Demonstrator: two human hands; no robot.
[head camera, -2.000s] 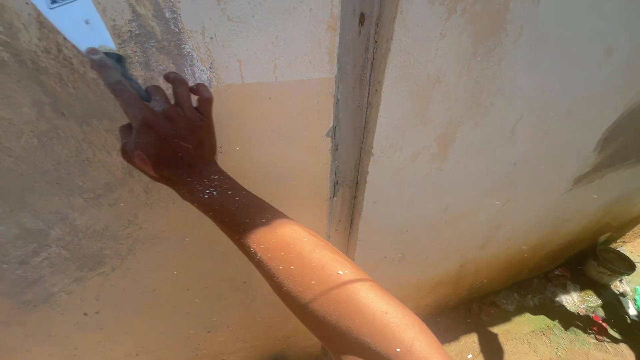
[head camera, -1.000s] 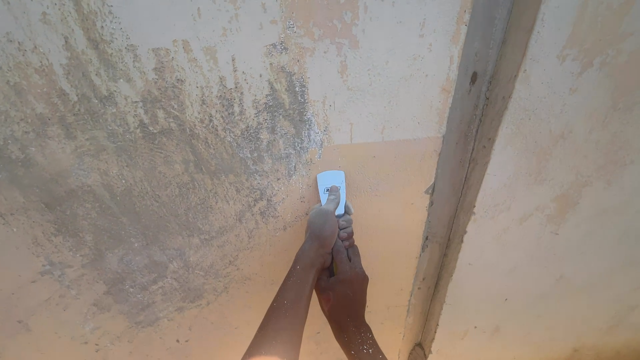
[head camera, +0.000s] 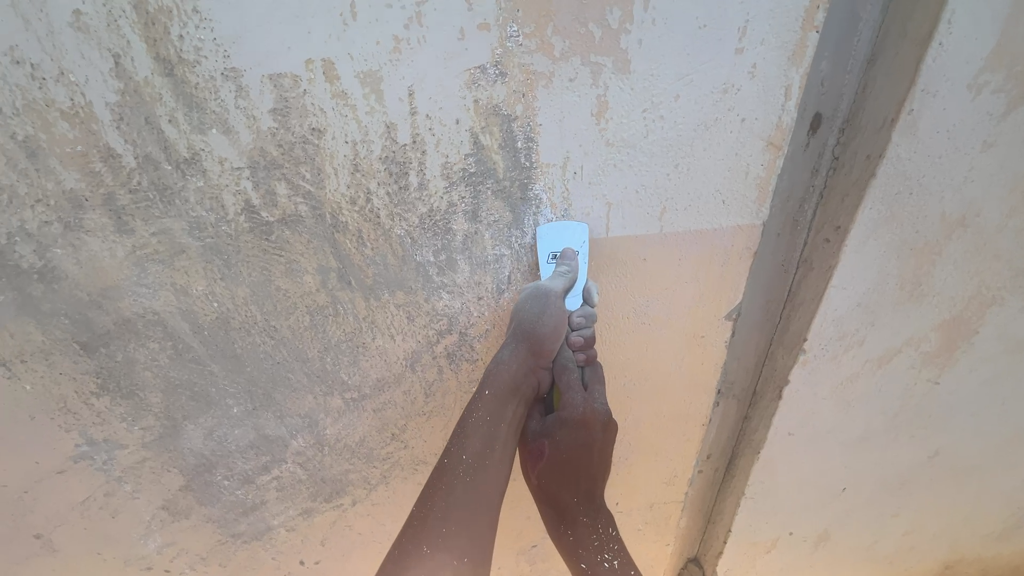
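A putty knife (head camera: 564, 232) with a wide pale metal blade touches the painted wall (head camera: 672, 320), its blade pointing up. My left hand (head camera: 548, 316) is closed round it near the blade, the thumb pressed on the blade's face. Below and against the left hand, my right hand (head camera: 572, 424) grips the lower handle, of which only a bit of yellow and black shows between the hands. The blade's edge meets flaking paint just above the line between the white upper paint and the peach lower paint. White flecks lie on both forearms.
Left of the blade spreads a large rough grey patch (head camera: 280, 320) of scraped or worn wall. A vertical concrete joint or post (head camera: 768, 336) stands out to the right, with another pale wall section (head camera: 904, 384) beyond it.
Two seconds ago only one hand showed, on the knife at upper left; a second ago both hands were on it. The view has swung left. Since a second ago the grip looks the same.
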